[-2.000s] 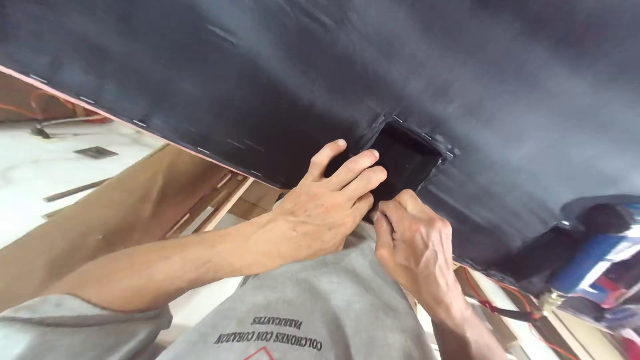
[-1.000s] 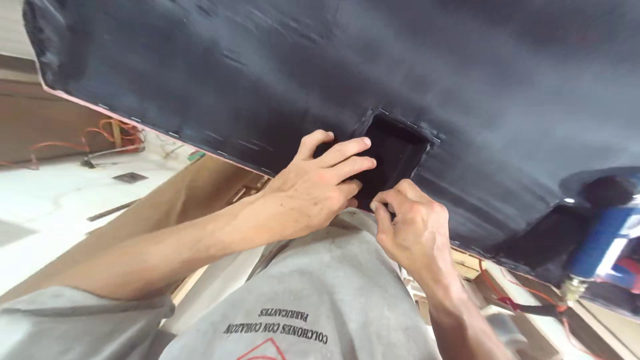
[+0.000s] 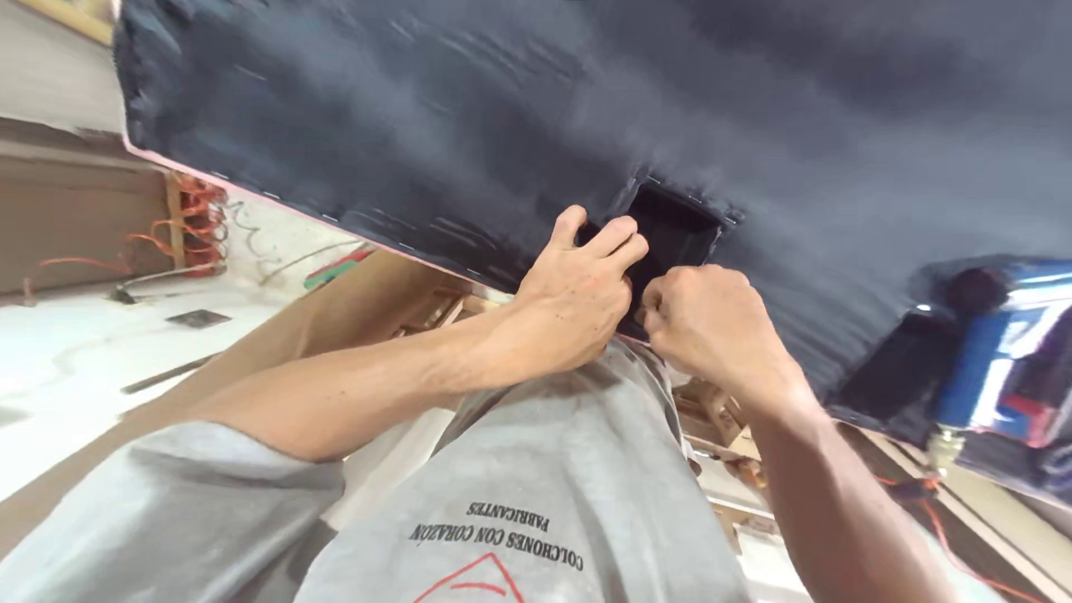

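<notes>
Black fabric [image 3: 469,109], fixed with staples along its pink-trimmed edge, covers a large panel before me. A rectangular opening [image 3: 674,230] is cut into it near that edge, with staples around its rim. My left hand [image 3: 578,293] lies at the opening's left side, thumb side hidden, its other fingers bent over the fabric edge. Close beside it, my right hand [image 3: 712,327] is closed at the lower edge of the opening, pinching the fabric there; the fingertips are largely hidden.
A blue pneumatic tool [image 3: 967,360] with a brass fitting and an orange air hose [image 3: 942,532] rests on the panel at right. Coiled orange hoses [image 3: 201,222] hang at the left, above a pale floor [image 3: 59,352] with a dark strip [image 3: 167,373]. Wooden framing shows beneath the panel.
The view has shifted, showing more of the panel's left corner and the coiled hoses. Both hands stay at the opening; the right hand's fingers are curled more tightly.
</notes>
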